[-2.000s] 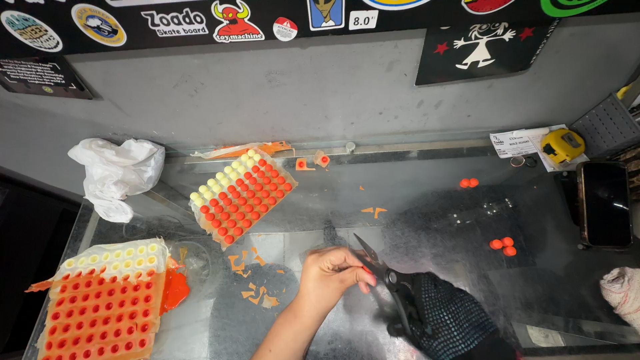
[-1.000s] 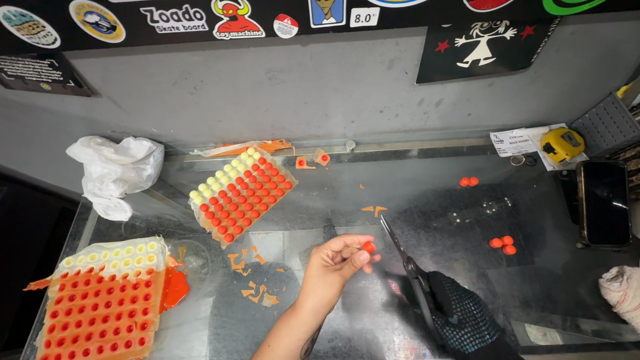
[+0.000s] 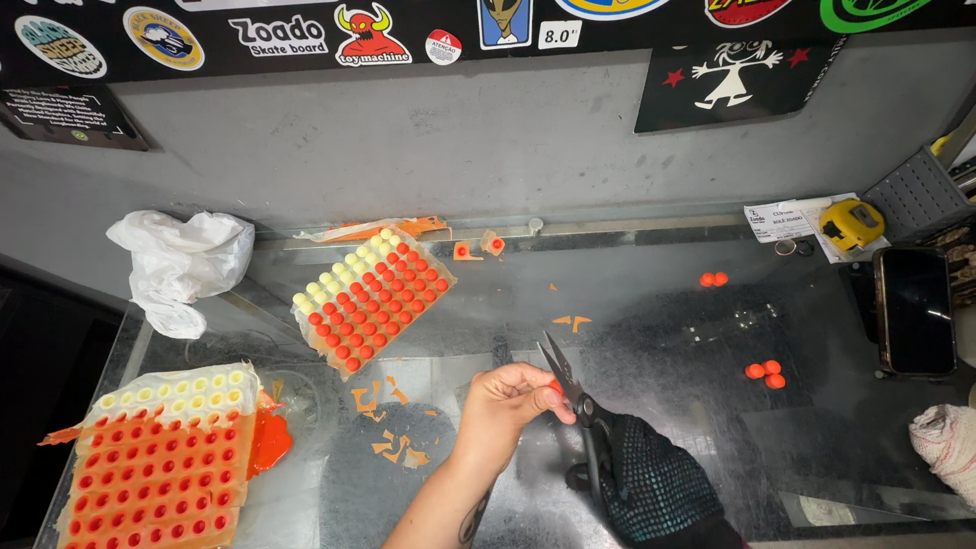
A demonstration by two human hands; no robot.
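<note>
Between the thumb and fingers of my bare left hand is a small orange-red rubber piece, partly covered by the fingertips. My right hand, in a black dotted glove, grips black-handled scissors; their blades are parted and lie against the piece. Beyond my left hand lies a molded sheet of red and pale yellow domes. A larger sheet with hollow cups rests at the lower left. Orange trimmed scraps lie left of my hand. Several round red pieces sit to the right.
The glass tabletop meets a grey wall at the back. A white plastic bag stands at the left. Toward the right edge are a yellow tape measure, papers, a phone and a rolled cloth.
One second ago the scissors were apart from the red piece in my left hand; now their blades are at it. Both hands have come closer together.
</note>
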